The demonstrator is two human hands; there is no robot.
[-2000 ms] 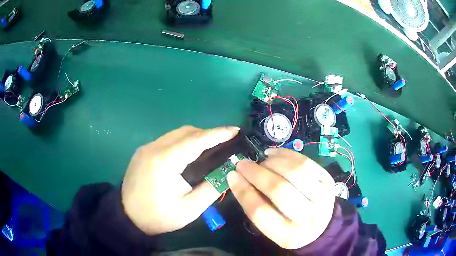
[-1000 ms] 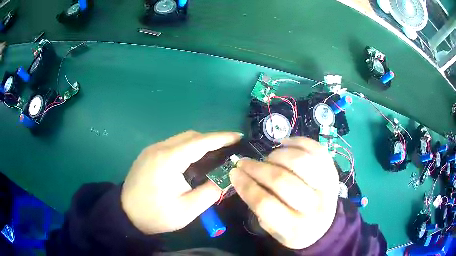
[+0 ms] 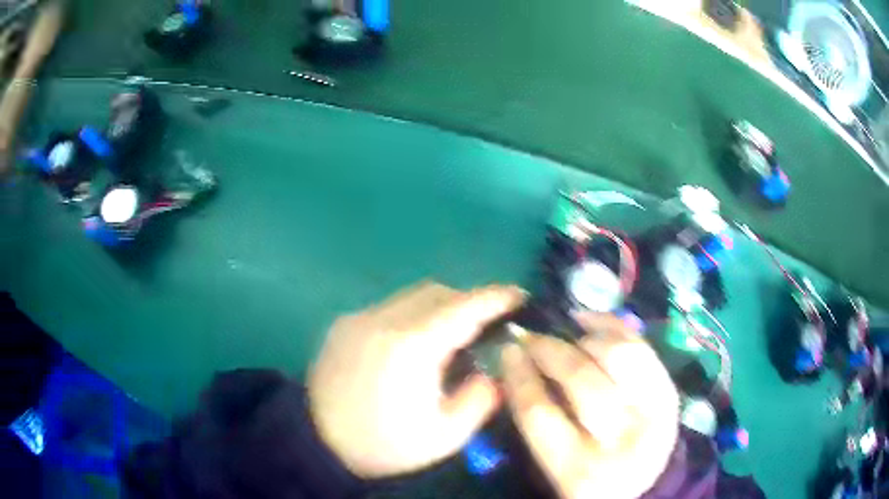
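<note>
The view is blurred. My left hand (image 3: 405, 380) holds a black speaker housing (image 3: 538, 314), mostly hidden between my hands. My right hand (image 3: 595, 400) closes its fingertips at a small circuit board (image 3: 487, 353) by the housing; a small pale piece (image 3: 516, 332) shows at those fingertips. A blue battery (image 3: 483, 454) hangs below, between my hands. The housing's inside cannot be made out.
Part-built units lie just beyond my right hand, one with a white speaker disc (image 3: 594, 285). More units lie at the far right and left. A green conveyor belt (image 3: 546, 88) carries units across the back. Another person's arm (image 3: 29, 73) shows at the top left.
The whole view has shifted and blurred, so my hands and the units appear farther right and slightly lower. Another person's arm has come in at the top left. My grasp looks much the same.
</note>
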